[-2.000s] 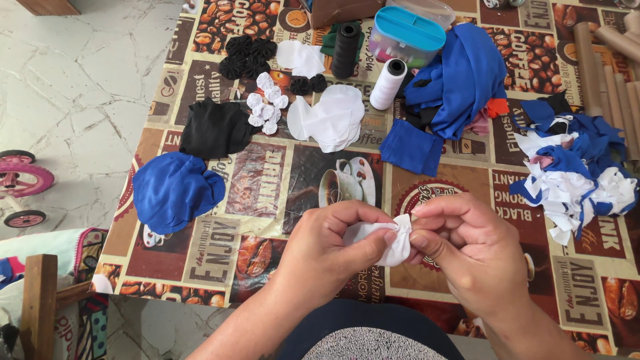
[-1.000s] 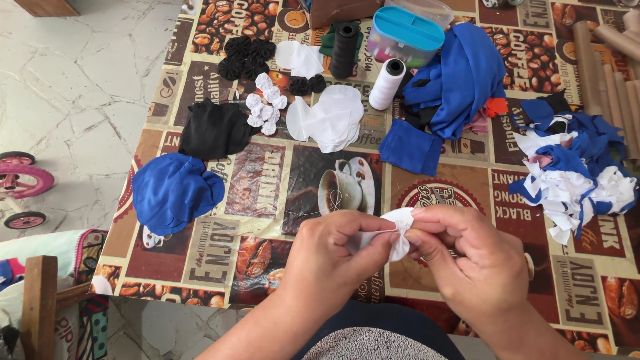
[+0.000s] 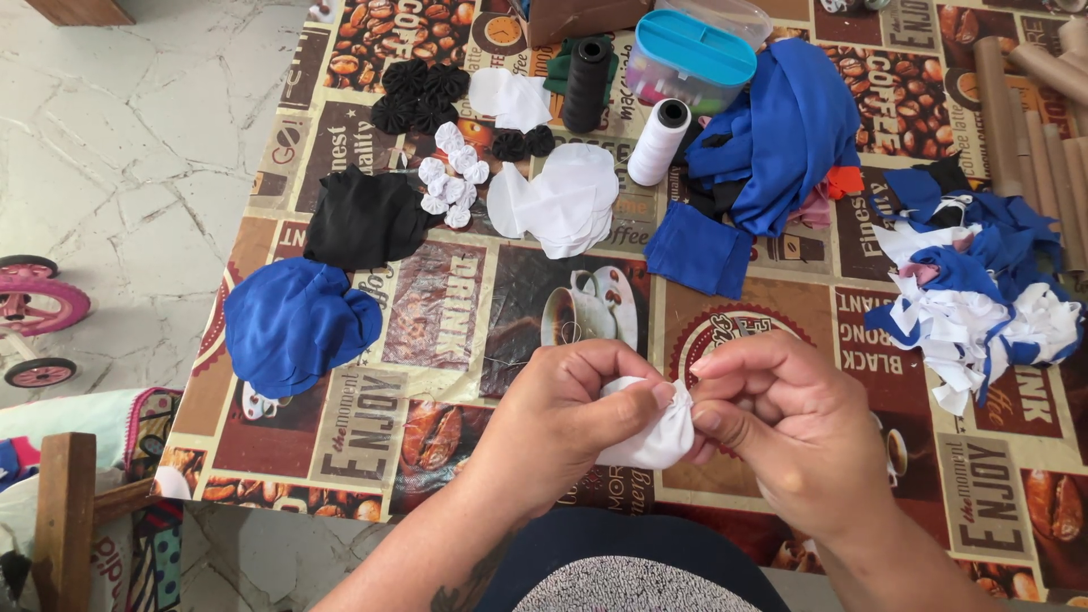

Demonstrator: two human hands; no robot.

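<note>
My left hand [image 3: 578, 416] pinches a gathered piece of white fabric [image 3: 650, 438] between thumb and forefinger, low in the middle of the head view. On its right side, my right hand [image 3: 778, 416] has its fingertips at the fabric's puckered edge; a needle cannot be made out. Beyond the hands lie a stack of white fabric circles [image 3: 565, 200], a group of small white gathered rosettes [image 3: 457, 174] and black rosettes [image 3: 421, 93]. A white thread spool [image 3: 660, 142] and a black thread spool [image 3: 586, 85] stand upright near them.
Left of the hands are blue fabric circles [image 3: 297, 323] and black fabric [image 3: 365, 218]. A lidded plastic container [image 3: 693, 51], draped blue cloth [image 3: 778, 127] and a blue folded piece [image 3: 699, 248] lie beyond. At right are fabric scraps [image 3: 977, 280] and cardboard tubes [image 3: 999, 119].
The white fabric has been turned between my fingers and now hangs lower, bulging toward the table's front edge. My right fingertips have shifted slightly at its gathered edge. The things on the table have stayed put.
</note>
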